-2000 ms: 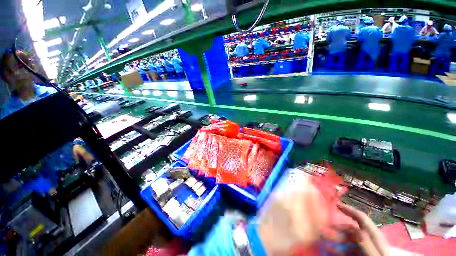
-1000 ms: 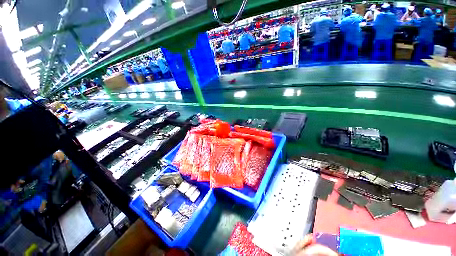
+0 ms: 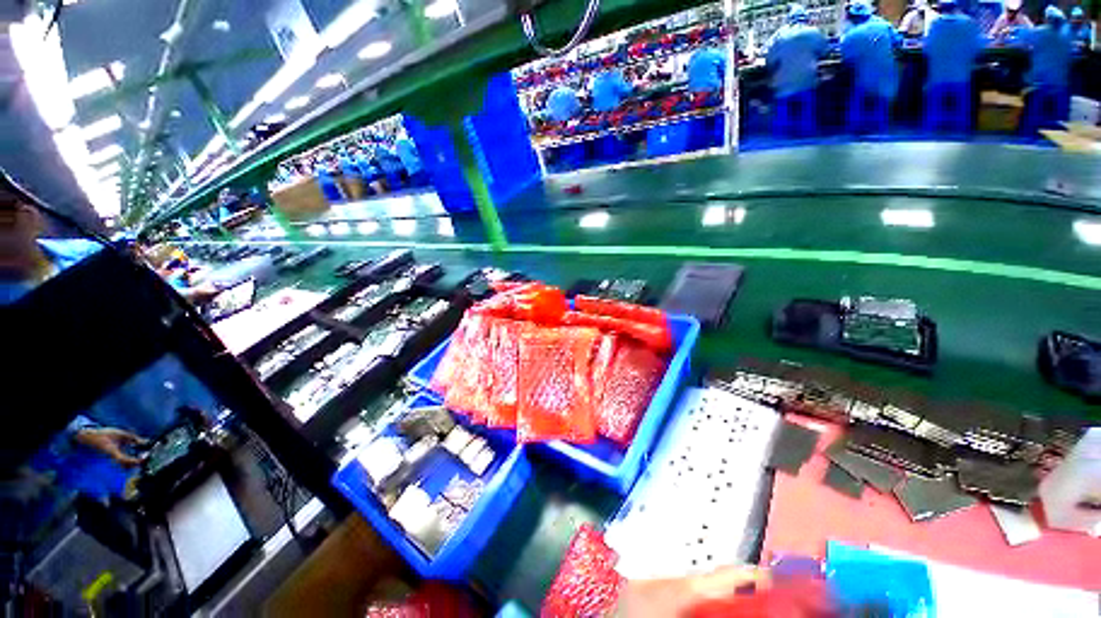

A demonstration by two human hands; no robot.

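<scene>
My left hand (image 3: 686,594) is blurred and cut off by the bottom edge, just below the white perforated plate (image 3: 700,483). Its fingers point right, towards a blurred red patch; whether it holds anything cannot be told. My right hand is not in view. A red bubble bag (image 3: 584,577) lies at the plate's lower left corner. A blue sheet (image 3: 879,582) and a bright white area lie on the red-pink mat (image 3: 803,513), right of my hand. Several grey-brown modules (image 3: 927,495) lie along the mat's back edge.
A large blue bin (image 3: 676,392) holds red bubble bags; a small blue bin (image 3: 392,541) holds grey-white parts. Black housings (image 3: 803,324) sit on the green belt behind. A white bottle (image 3: 1072,485) stands at right. A person's hand (image 3: 111,444) shows at left.
Earlier, both hands were over the mat with red material; then only fingertips showed at the bottom edge. Now more of my left hand shows, beside a new red blur. The view has shifted slightly.
</scene>
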